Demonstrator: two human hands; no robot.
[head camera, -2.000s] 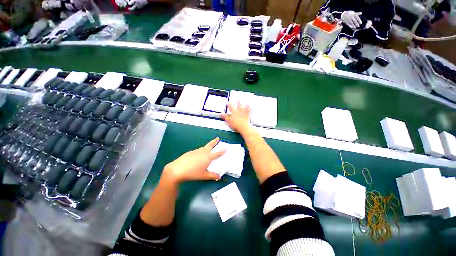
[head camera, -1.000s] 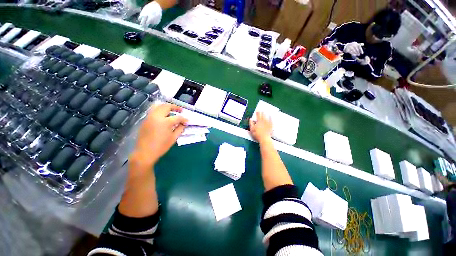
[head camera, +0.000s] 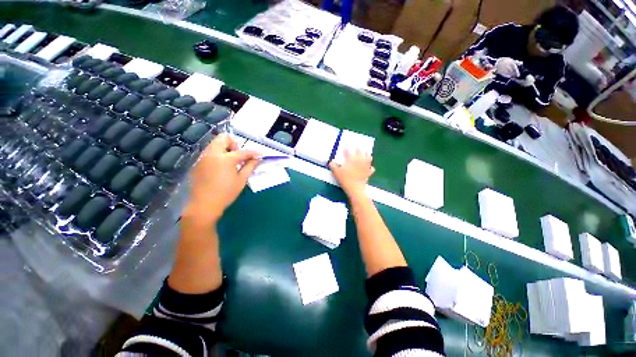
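My left hand (head camera: 222, 171) pinches the edge of a thin white leaflet (head camera: 270, 159) by the rail. Another white leaflet (head camera: 268, 179) lies just below it. My right hand (head camera: 353, 169) has its fingers over a white box lid (head camera: 356, 142) in the row along the rail; the hand hides its near part. A closed white box (head camera: 318, 141) touches it on the left, then an open box with black insert (head camera: 285, 132). A loose leaflet stack (head camera: 325, 221) and a single leaflet (head camera: 316, 278) lie on the green bench between my forearms.
A clear tray of dark grey ovals (head camera: 118, 150) fills the left. A closed white box (head camera: 424, 183) and several more stand along the belt. More leaflets (head camera: 460, 291), rubber bands (head camera: 503, 324) and white stacks (head camera: 566, 310) lie right. A person sits opposite; a black case (head camera: 394, 125) is on the belt.
The open box with a white square inside now appears covered beneath my right hand. A closed box now stands apart to the right. My left hand has stayed by the rail with leaflets.
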